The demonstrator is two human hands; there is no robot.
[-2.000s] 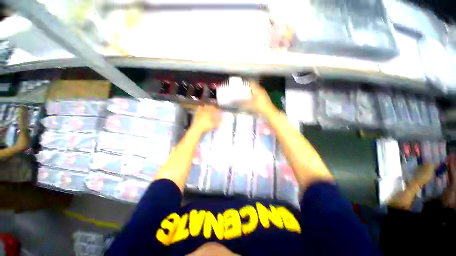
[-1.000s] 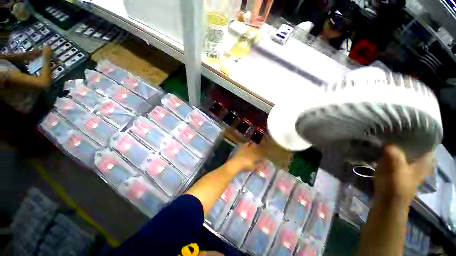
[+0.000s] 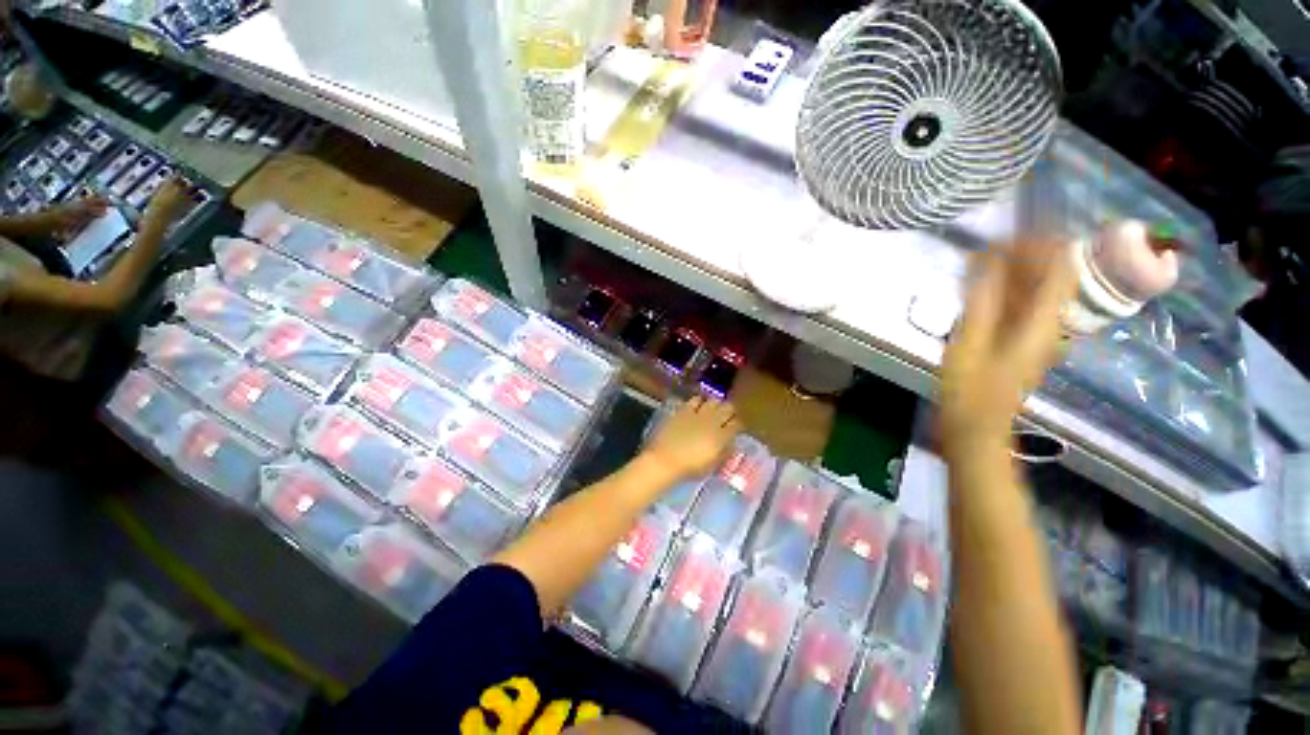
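Observation:
A round white fan [image 3: 927, 122] stands on the white shelf, its grille facing me. My right hand [image 3: 1006, 323] is raised at the shelf's front edge, below the fan and apart from it, blurred, with no held thing visible. My left hand [image 3: 695, 435] rests at the top edge of the near blister tray [image 3: 757, 632]; its fingers are partly bent and I cannot tell if they hold anything. The tray's pockets hold bagged flat parts, grey-blue with pink. Another filled tray stack [image 3: 352, 417] lies to the left.
A labelled bottle [image 3: 553, 101] stands by the white post [image 3: 481, 144]. A pink-and-white object [image 3: 1128, 270] and clear trays [image 3: 1164, 388] are on the shelf's right. Dark red-black parts [image 3: 681, 350] lie under the shelf. A neighbouring worker's arms [image 3: 86, 287] show at left.
The fan has gone from my right hand to the shelf, further back and upright. My right hand is off it, empty-looking. My left hand stays near the tray's top edge.

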